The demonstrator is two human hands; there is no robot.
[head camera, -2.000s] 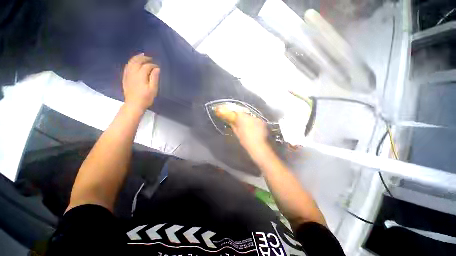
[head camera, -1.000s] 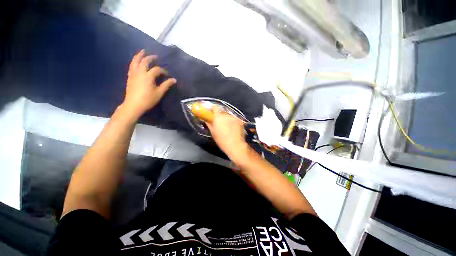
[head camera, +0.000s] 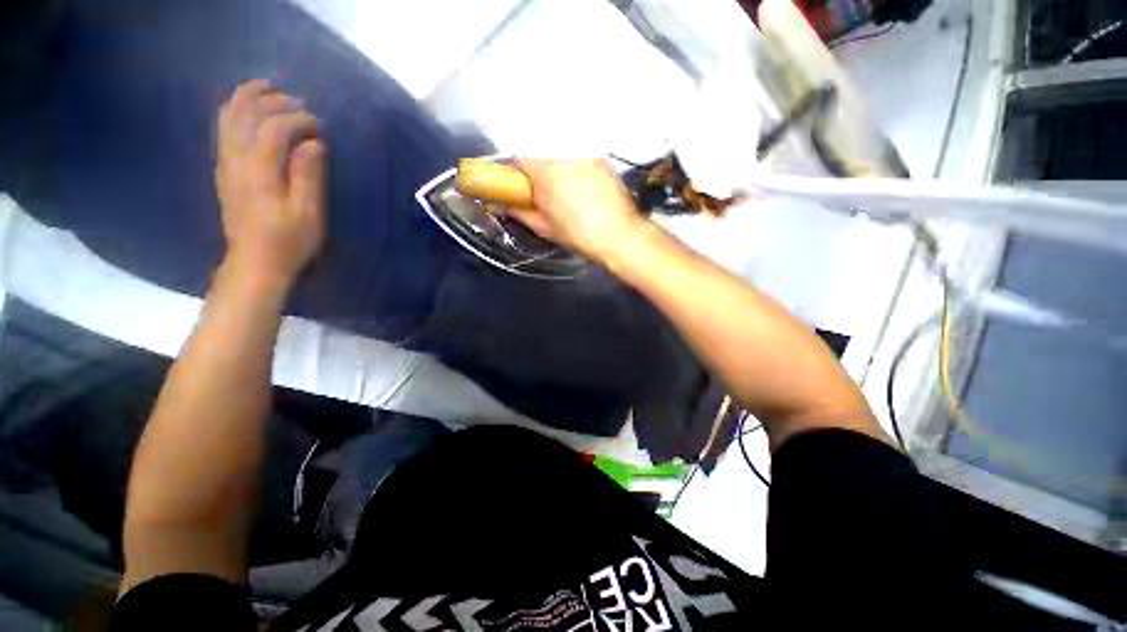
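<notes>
My right hand is closed on the yellow-orange handle of the steam iron. The iron's pointed silvery soleplate faces left and lies near the board's upper edge. A dark garment lies below the iron and hangs over the near side. My left hand is over the navy board cover, left of the iron, fingers slightly curled and holding nothing. Whether its palm touches the cloth cannot be told.
A white table surface shows beyond the board. A pale padded arm stands at the upper right. A white hose-like band runs right from the iron. A green box is below, and a window is at the right.
The iron in my right hand has moved up and a little left, towards the board's far edge. My left hand has moved left, away from it. More dark garment shows below the iron.
</notes>
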